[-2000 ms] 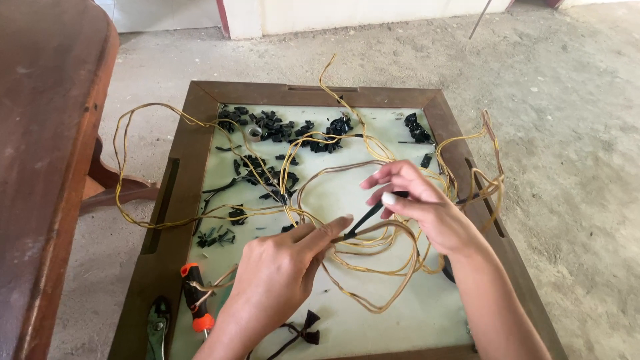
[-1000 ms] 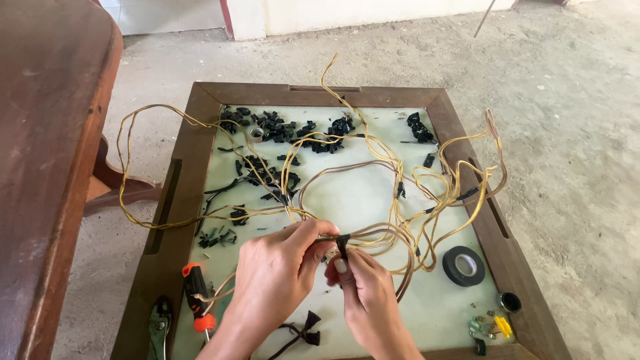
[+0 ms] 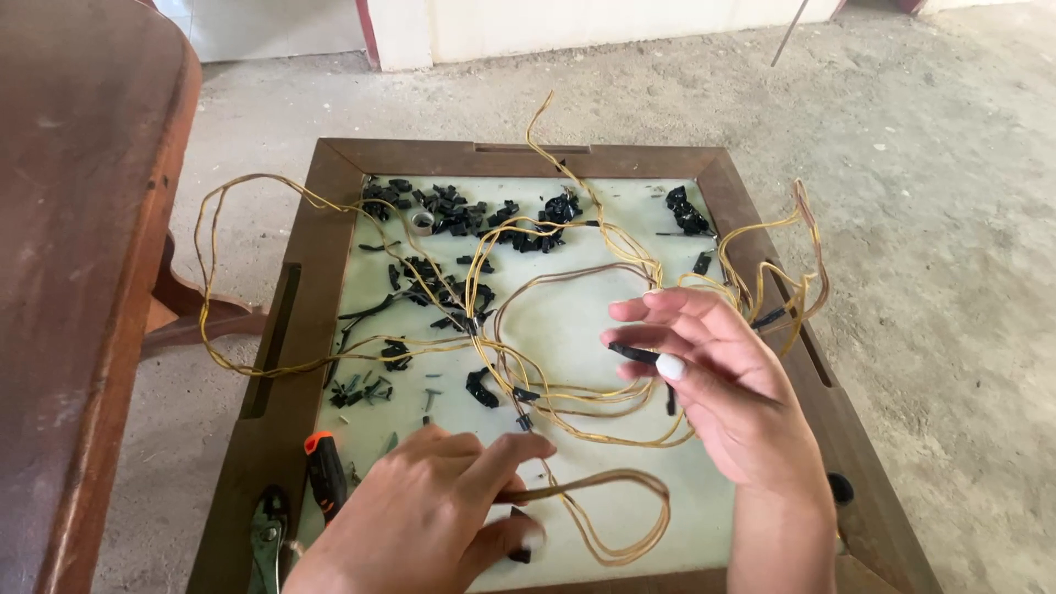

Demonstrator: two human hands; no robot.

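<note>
My left hand [image 3: 437, 503] is over the near part of the pale panel, holding a looped bundle of twisted yellow-brown wire [image 3: 652, 495] between fingers and thumb; a black piece shows by the thumb. My right hand [image 3: 709, 371] is raised to the right of the wires, pinching a small strip of black material [image 3: 634, 353], probably tape, between thumb and fingers. More twisted wire [image 3: 470, 289] spreads in loops across the panel and past both sides of its frame, with black wrapped spots along it.
Black scraps [image 3: 454, 210] and a small grey ring [image 3: 422, 221] lie on the panel. Pliers [image 3: 268, 536] and an orange-and-black handle [image 3: 327, 474] are at the left. A brown frame [image 3: 660, 157] borders the panel. A wooden table [image 3: 82, 206] stands at the far left.
My right hand has moved up and right from the wires beside my left hand, with a black strip in its fingers. A wire loop now lies nearer me, at my left hand.
</note>
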